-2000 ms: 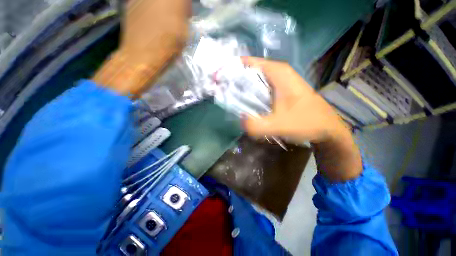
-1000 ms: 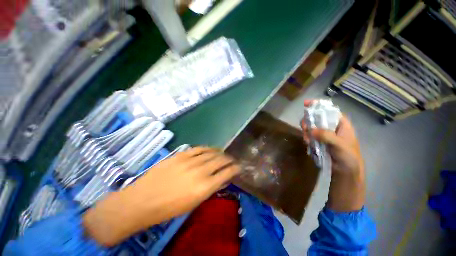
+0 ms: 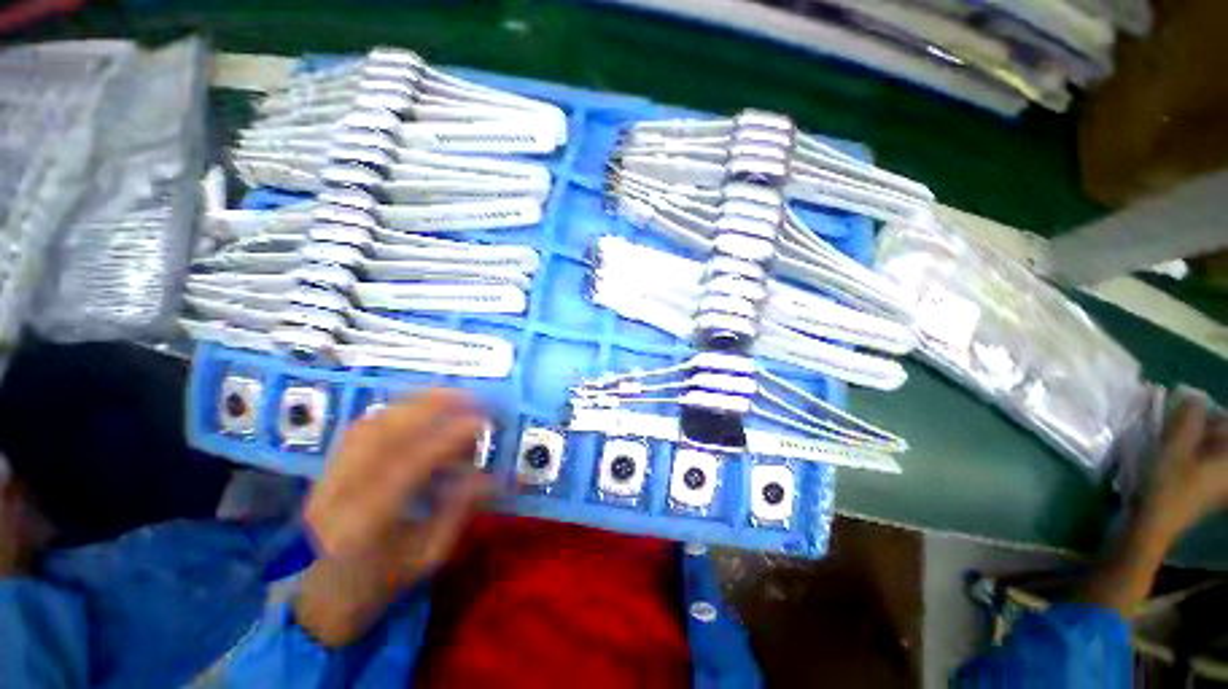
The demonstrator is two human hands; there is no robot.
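Observation:
The blue compartment tray (image 3: 552, 357) lies in front of me. Strapped watches (image 3: 344, 222) stand in fanned rows on its left and right halves. Silver watch bodies (image 3: 624, 468) sit in pockets along the near edge, dark round sensor up. My left hand (image 3: 404, 491), blurred, is over the left part of this near row and hides some pockets; a silver body shows at its fingertips, but whether it is gripped is unclear. My right hand (image 3: 1185, 464), blurred and partly cut off at the right edge, is at the near end of a clear strap bag (image 3: 1017, 337); its grip is unclear.
Another clear bag with pale straps (image 3: 115, 242) lies left of the tray. The green bench (image 3: 943, 464) runs under the tray and right bag. Racked panels (image 3: 862, 41) are at the top. A person's blue sleeve (image 3: 41, 633) shows lower left.
The view has turned and now shows the whole tray. My left hand has moved onto the near row. My right hand, earlier holding crumpled clear plastic, is now by the right bag's end.

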